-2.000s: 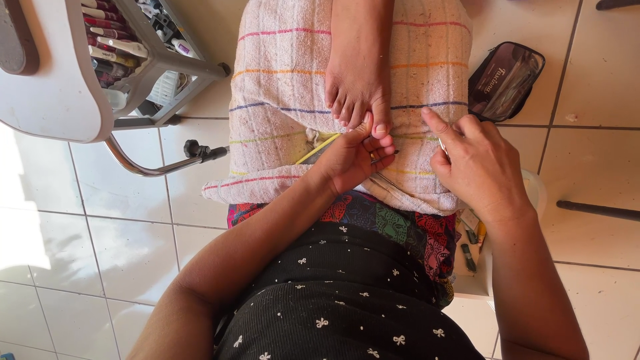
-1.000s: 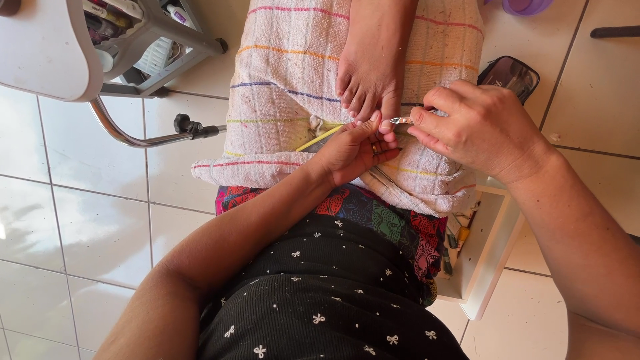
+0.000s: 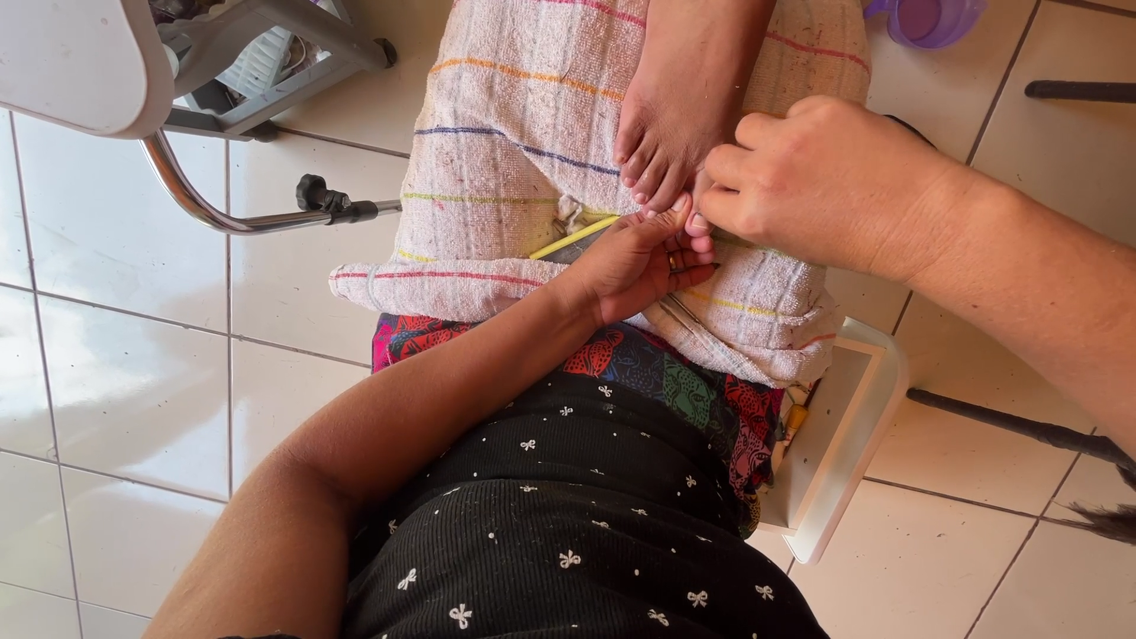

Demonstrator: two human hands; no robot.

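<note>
Another person's bare foot (image 3: 683, 115) rests on a striped towel (image 3: 497, 151) over my lap, toes toward me. My left hand (image 3: 643, 262) lies palm up under the toes, with thumb and fingers holding the foot at its toes; a ring is on one finger. A yellow stick (image 3: 572, 238) lies beside that hand, and a thin dark tip shows past its fingertips. My right hand (image 3: 781, 182) is curled at the big-toe side of the foot, fingertips down near the toes. Any tool in it is hidden by the hand.
At left stand a grey cart (image 3: 293, 71) and a white padded rest (image 3: 80, 62) on a bent chrome tube (image 3: 191, 200). An opened white drawer (image 3: 848, 435) with tools is at my right. A purple cup (image 3: 932, 18) and dark legs (image 3: 1003, 422) are on the tiled floor.
My right hand was apart from the toes with fingers spread, then held metal nippers at them; now it covers that spot. The left hand keeps its hold on the toes.
</note>
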